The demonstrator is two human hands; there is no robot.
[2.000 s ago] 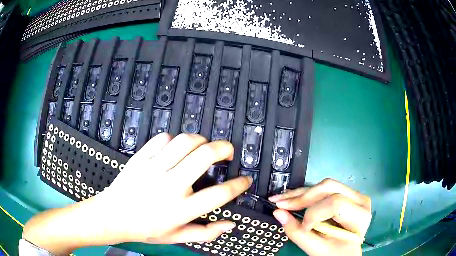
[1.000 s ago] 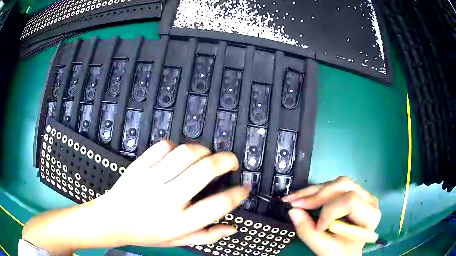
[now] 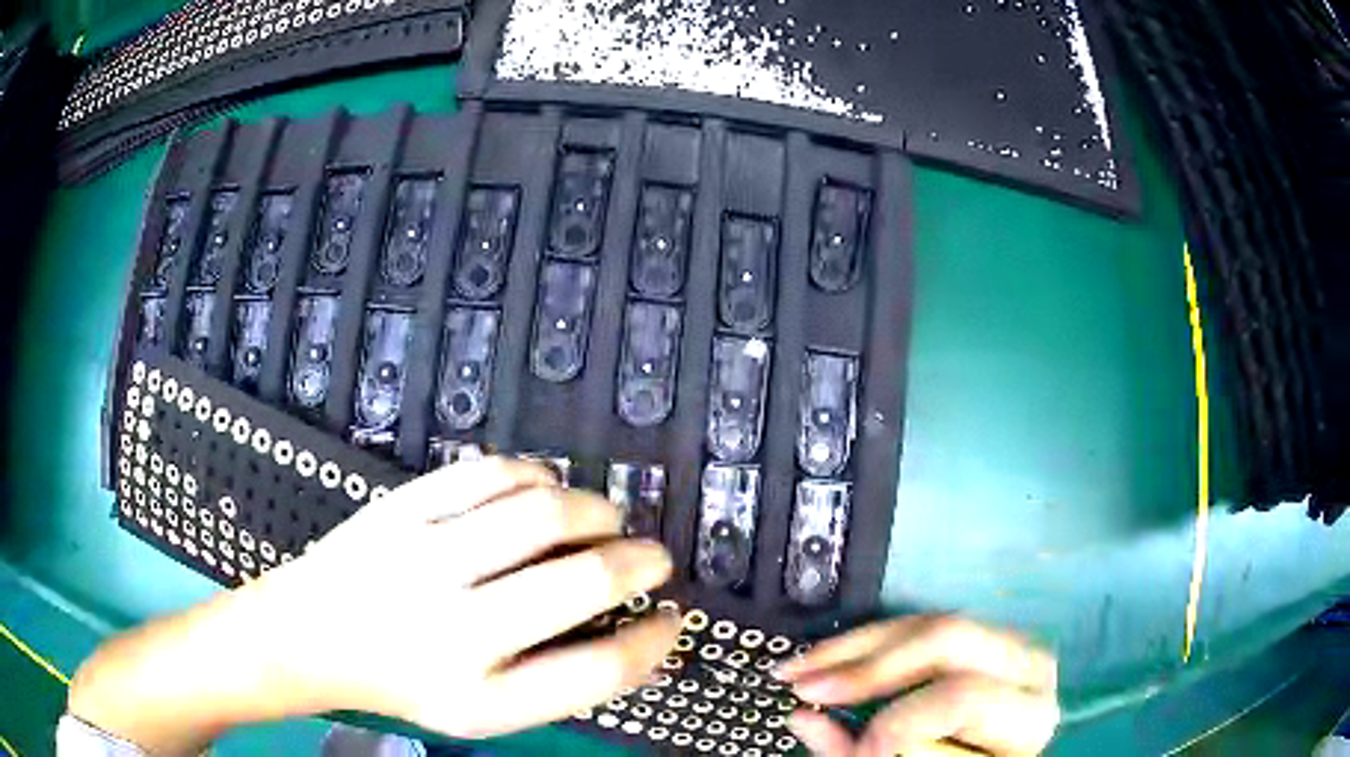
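My left hand [image 3: 430,592] is bare, fingers slightly spread, across the ring tray and the near part of the housing tray; nothing shows in it. My right hand [image 3: 933,688] is at the lower right, thumb and fingers pinched on a thin dark pen-like tool, mostly hidden, its tip over the ring tray's rings. The black perforated ring tray [image 3: 281,503] holds pale rings, with several empty places. The dark ribbed housing tray [image 3: 777,318] holds rows of glossy black housings [image 3: 726,525]. My left hand hides some housings and rings.
A black sheet of white specks [image 3: 962,74] lies beyond the housing tray. Stacked ring trays [image 3: 267,67] are at the upper left. Dark ribbed stacks [image 3: 1229,296] stand at the right edge. The green bench [image 3: 1036,414] has a yellow line [image 3: 1202,444] near those stacks.
My right hand has moved down and left, from the near housings to the ring tray. My left fingers have drawn down off the near housings, showing more of them. The view has shifted slightly.
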